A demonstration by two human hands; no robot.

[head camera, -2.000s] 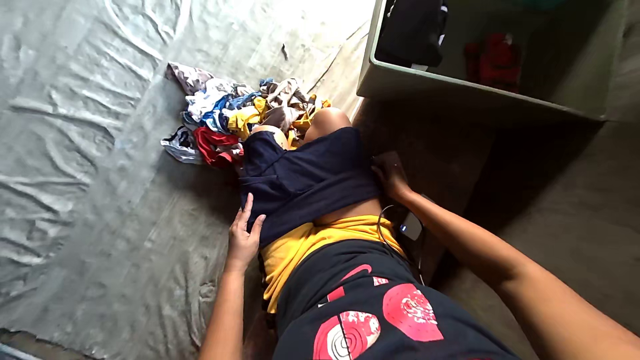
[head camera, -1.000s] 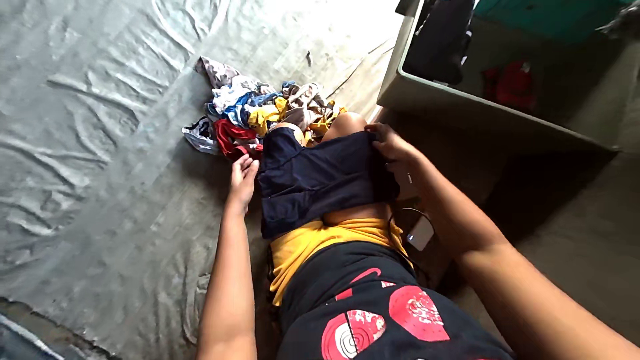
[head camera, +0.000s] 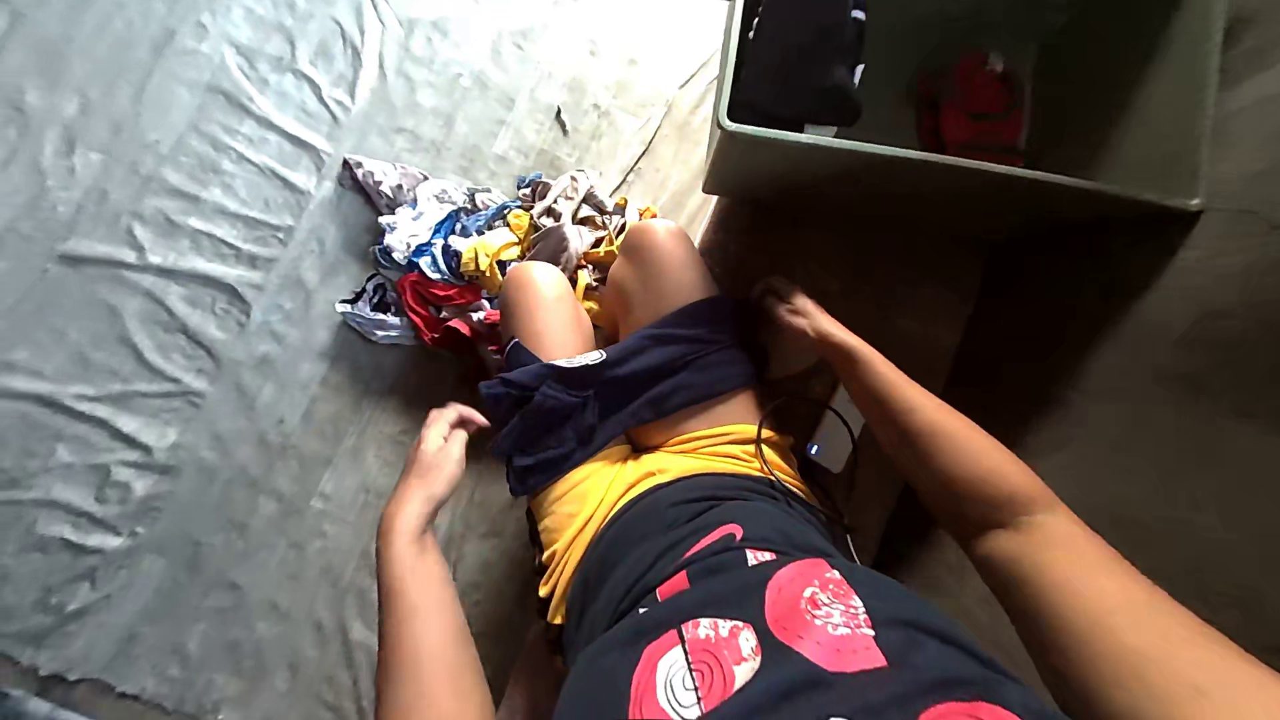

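A navy cloth garment [head camera: 630,385] with a small white print lies across my thighs, partly folded over. My left hand [head camera: 440,450] is just beside its left edge, fingers loosely bent, with nothing seen in it. At the garment's right end is my right hand [head camera: 790,315], in shadow and blurred; whether its fingers grip the cloth is unclear. Beyond my knees lies a heap of crumpled clothes [head camera: 490,240] in white, blue, yellow, brown and red.
A large pale green bin [head camera: 960,170] stands at the upper right, with dark folded cloth [head camera: 800,65] and a red item [head camera: 970,110] inside. A white device [head camera: 835,435] with a black cable lies by my right hip. Wrinkled grey sheeting [head camera: 180,300] covers the floor at left.
The navy garment, spread wider over my thighs a second ago, now has its far part folded toward me, and both knees are uncovered. My left hand has moved toward my body.
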